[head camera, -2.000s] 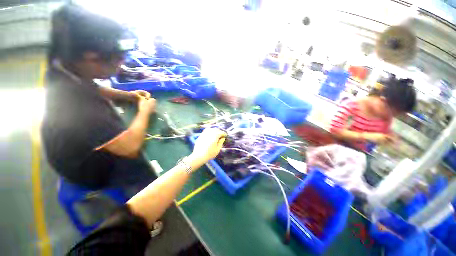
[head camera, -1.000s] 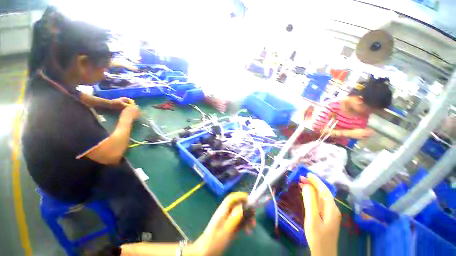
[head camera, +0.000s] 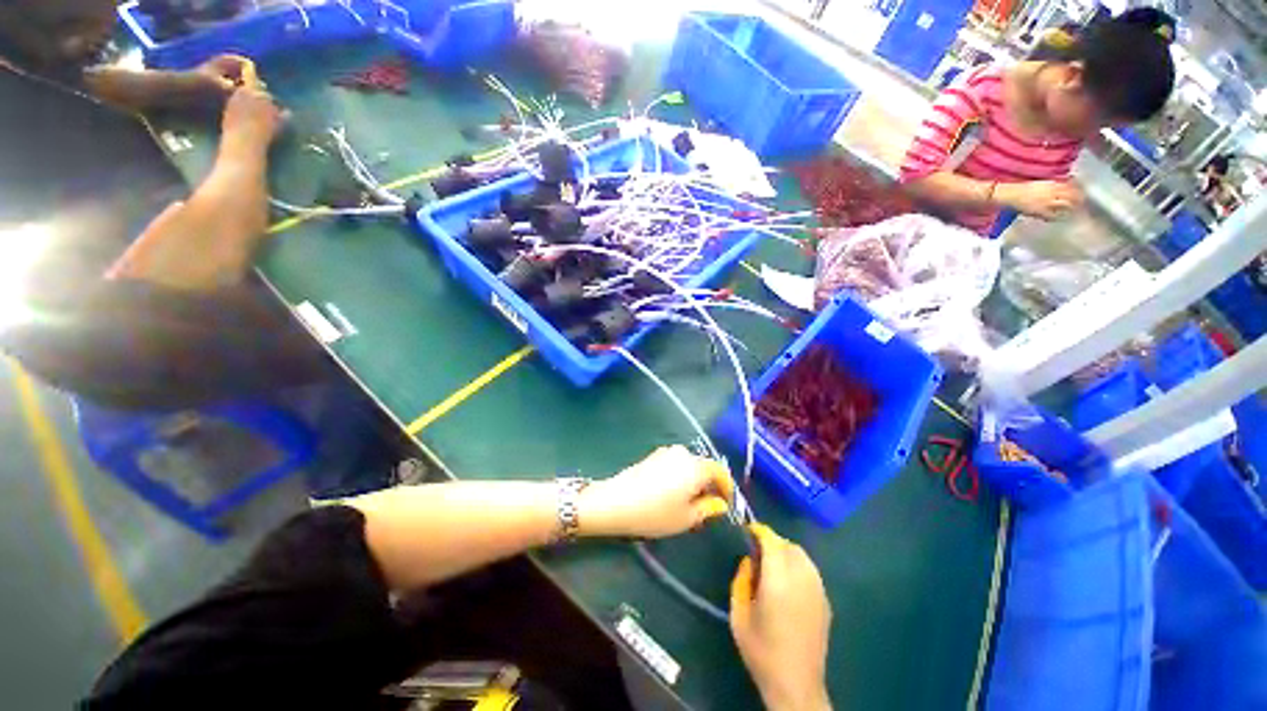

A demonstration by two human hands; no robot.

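My left hand (head camera: 664,495), with a bracelet at the wrist and yellow finger cots, pinches the thin wire ends of a grey-white cable. My right hand (head camera: 781,604) is close beside it, fingers closed on the same cable near the wires. The cable (head camera: 677,589) curves down and left below my hands over the table. The small blue bin (head camera: 900,447) of dark-red connector housings (head camera: 820,410) stands just beyond my right hand. Whether a housing is between my fingers cannot be told.
A blue tray (head camera: 550,347) holds black plugs and white cables ahead. Red-handled scissors (head camera: 952,467), a small side bin (head camera: 1031,452) and a large tote (head camera: 1063,597) lie right. A clear bag (head camera: 910,271) and empty crate (head camera: 762,84) are beyond. Co-workers sit left and far right.
The view has tilted down. My left hand first reached to the tray, then held a cable; both hands have now come together on the cable in front of the small bin.
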